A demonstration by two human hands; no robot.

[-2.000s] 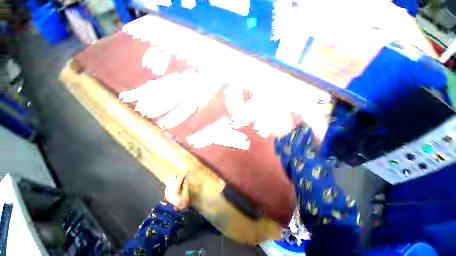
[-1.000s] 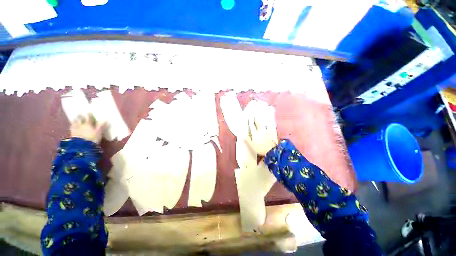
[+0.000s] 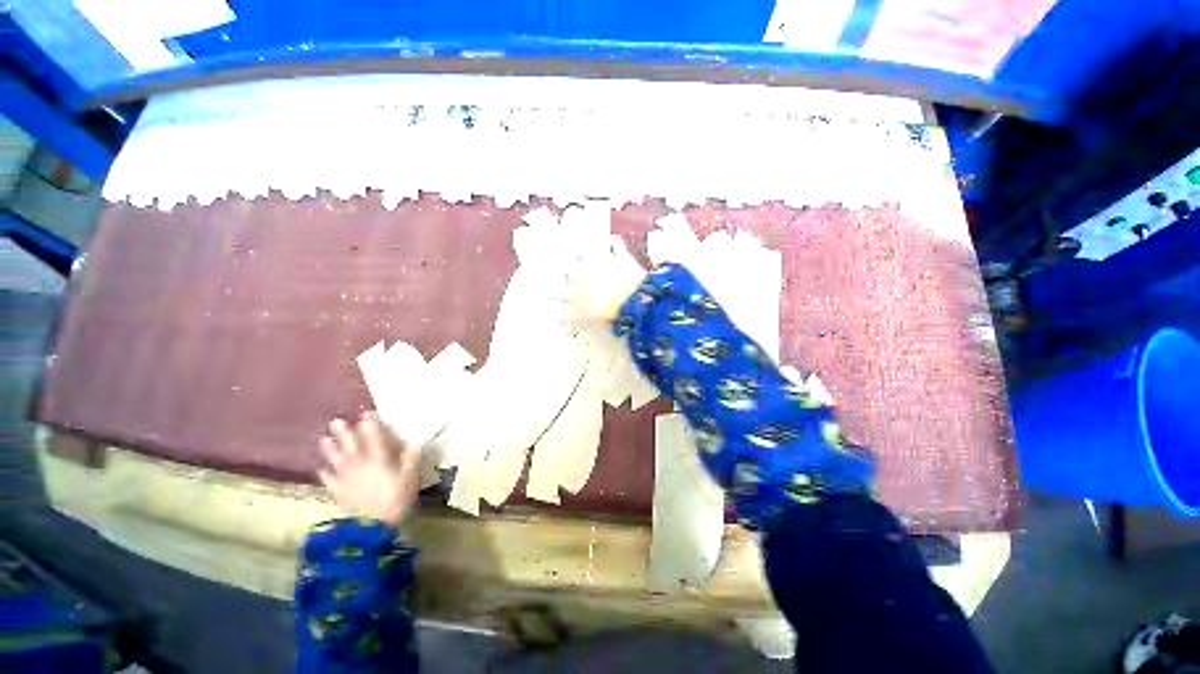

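Several loose cut pieces (image 3: 520, 375), pale and elongated, lie overlapping on the dark-red cutting board (image 3: 263, 310). More pieces lie to the right, one hanging over the front edge. My left hand (image 3: 366, 467) has its fingers spread at the lower left of the group, touching or beside the nearest pieces; it grips nothing visible. My right hand (image 3: 603, 281) lies over the upper middle pieces, washed out against them, so its fingers and any hold are unclear. The wide white sheet (image 3: 526, 145) with a jagged front edge and dark marks lies behind.
A pale wooden beam (image 3: 198, 507) runs along the board's front edge. The blue press beam (image 3: 566, 55) crosses behind the sheet. A round blue bucket (image 3: 1169, 419) stands at the right. A panel with round buttons (image 3: 1142, 217) is at the far right.
My left hand has moved from the back left to the board's front edge. My right hand has shifted left over the middle pieces. The left pieces lie closer to the group, leaving more bare board at left.
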